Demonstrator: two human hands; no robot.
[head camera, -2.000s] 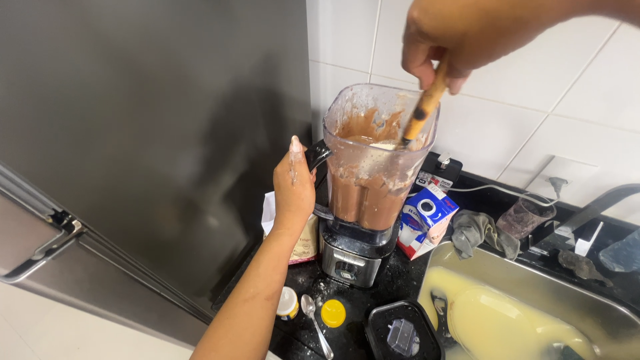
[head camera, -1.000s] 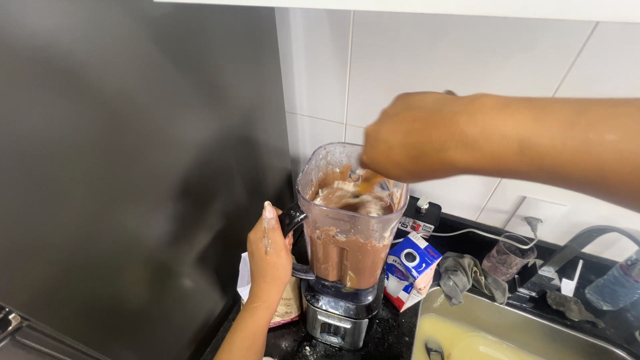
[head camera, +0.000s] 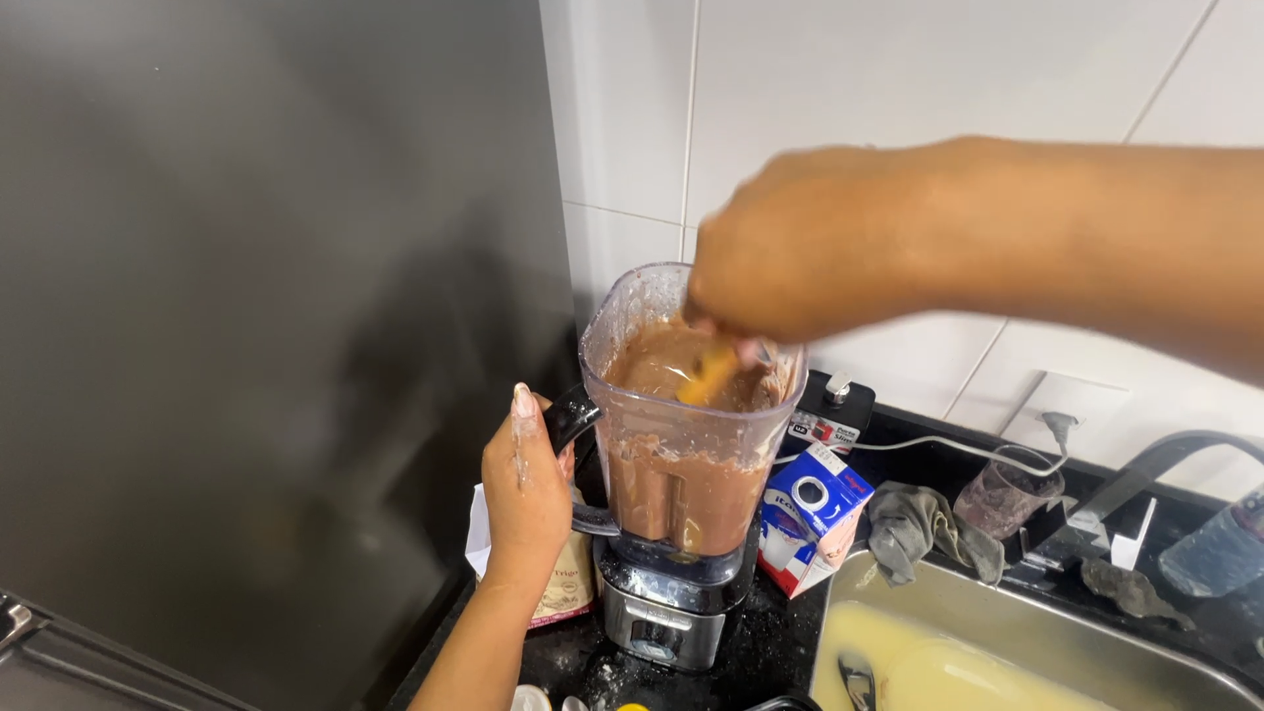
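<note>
A clear blender jar (head camera: 691, 425) stands on its black and silver blender base (head camera: 662, 622), partly filled with brown batter (head camera: 681, 494) that also smears its walls. My left hand (head camera: 528, 484) grips the jar's black handle (head camera: 571, 417) and has whitish residue on the thumb. Over the jar's opening, my right hand (head camera: 810, 247) is blurred and closed on an orange-yellow utensil handle (head camera: 709, 375) that slants down into the batter. The utensil's lower end is hidden in the batter.
Right of the blender stand a blue, white and red carton (head camera: 810, 513) and a steel sink (head camera: 1027, 602) holding yellowish liquid. A grey cloth (head camera: 928, 528) hangs over its edge. Behind the left hand is a paper package (head camera: 568, 592); a dark appliance panel (head camera: 276, 296) rises at left.
My right hand has come down from above the jar to its opening, with the utensil deeper in the batter. My left hand stays on the handle. The view has shifted.
</note>
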